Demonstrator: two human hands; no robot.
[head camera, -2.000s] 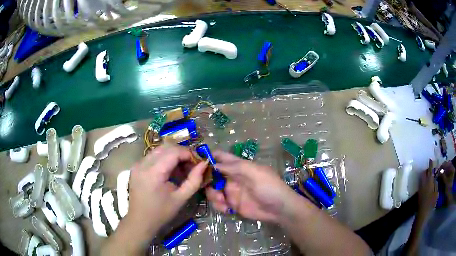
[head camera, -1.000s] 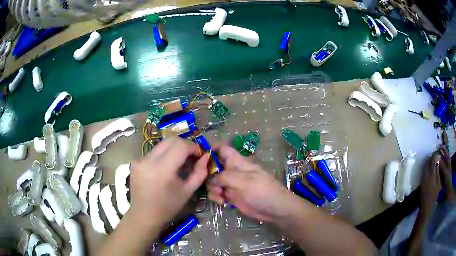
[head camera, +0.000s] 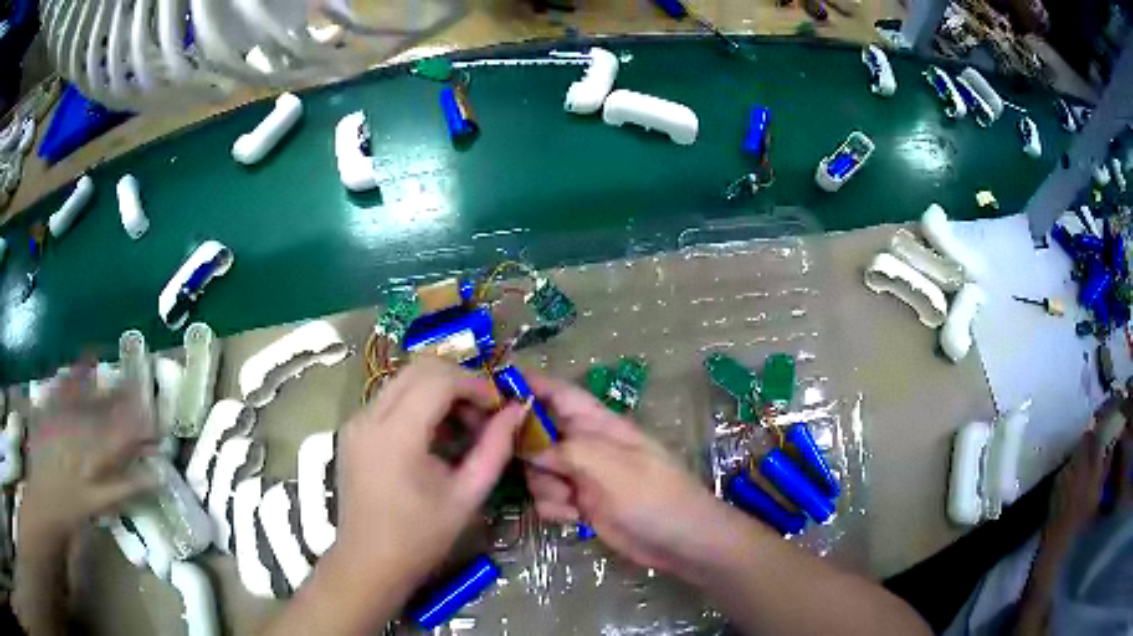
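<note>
My left hand (head camera: 429, 441) and my right hand (head camera: 609, 466) meet at the centre, both gripping a blue battery cell (head camera: 519, 388) with a tan-orange pad on its side. The fingertips cover part of the cell. Paired blue cells (head camera: 450, 333) with wires and a green circuit board (head camera: 400, 313) lie just beyond my left hand. Another green board (head camera: 615, 383) lies beyond my right hand. Blue cells (head camera: 795, 482) wired to green boards (head camera: 752, 379) lie on the clear blister tray (head camera: 746, 280) at right. A loose blue cell (head camera: 455, 593) lies below my left hand.
White shells (head camera: 255, 516) stand in rows at left, where another person's blurred hand (head camera: 87, 447) reaches in. The green conveyor belt (head camera: 534, 174) crosses behind with scattered shells and cells. More shells (head camera: 969, 466) and a white sheet (head camera: 1025, 323) are at right, beside another person's arm.
Parts on the conveyor belt have shifted to the right. Another person's hand has appeared over the shells at left. My hands still hold the cell in nearly the same place.
</note>
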